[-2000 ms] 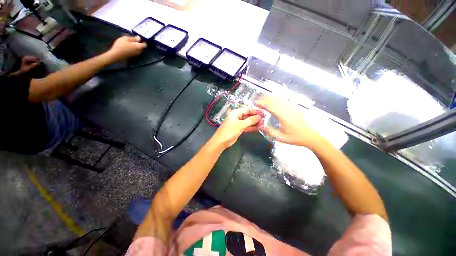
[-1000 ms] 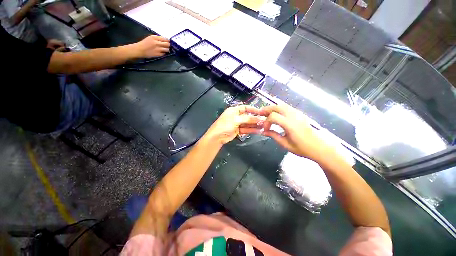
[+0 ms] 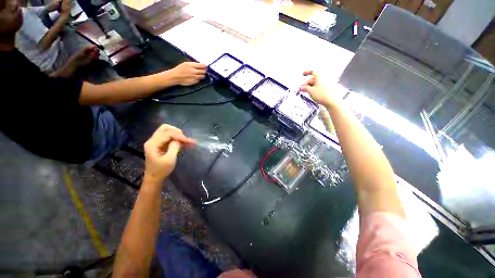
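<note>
Four square LED work lights stand in a touching row at the bench's far side. My left hand is raised at the near bench edge, thumb and fingertips together; a blurred clear streak lies beside them, and I cannot tell if it is held. My right hand is over the right end of the row, fingers bent, a small reddish spot at the fingertips; I cannot tell if it holds anything. A clear test fixture with a red lead lies on the bench, with glittery clear bits around it.
A person's hand touches the leftmost light. Black lamp cables with pale wire ends cross the dark green bench. A white sheet lies behind the lights, and a reflective panel stands at back right. White glossy bags lie partly behind my right arm.
My hands have parted: the left moved left towards the bench edge, the right up to the rightmost light. The fixture is uncovered. The view has shifted, so the lights appear lower and further right.
</note>
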